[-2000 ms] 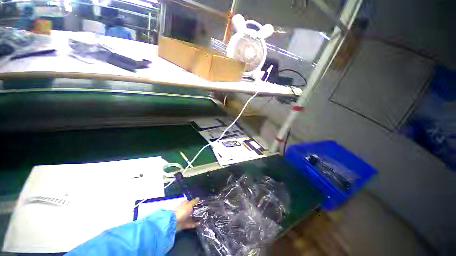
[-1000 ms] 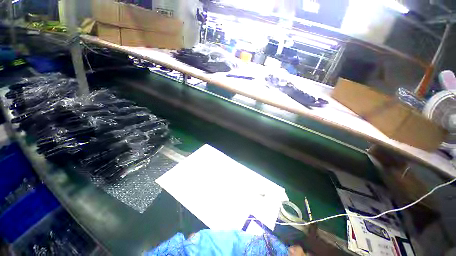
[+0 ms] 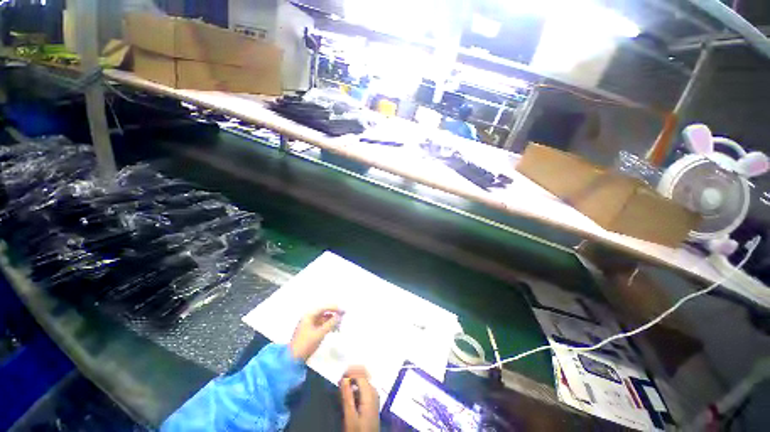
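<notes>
My left hand (image 3: 314, 334), with a blue sleeve, is over the left part of the white sheet (image 3: 371, 295), thumb and fingertips close together. My right hand (image 3: 360, 402) is at the sheet's lower edge, fingers curled, cut off by the bottom of the picture. Whether either holds something small cannot be told. A flat display screen (image 3: 431, 407) with a bright face and dark blue edge lies right of my right hand, with dark tangled shapes on its face.
Bagged black assemblies (image 3: 127, 228) are piled left, on bubble wrap (image 3: 198, 333). A tape roll (image 3: 467, 348), a thin stick (image 3: 494, 346), a white cord (image 3: 591, 346) and printed sheets (image 3: 591, 371) lie right. A raised shelf behind holds cardboard boxes (image 3: 203, 55) and a rabbit-eared fan (image 3: 709, 194).
The view has swung left from the loose plastic at right, bringing the left pile into view. My left hand has left that plastic and is over the sheet. My right hand has come into view.
</notes>
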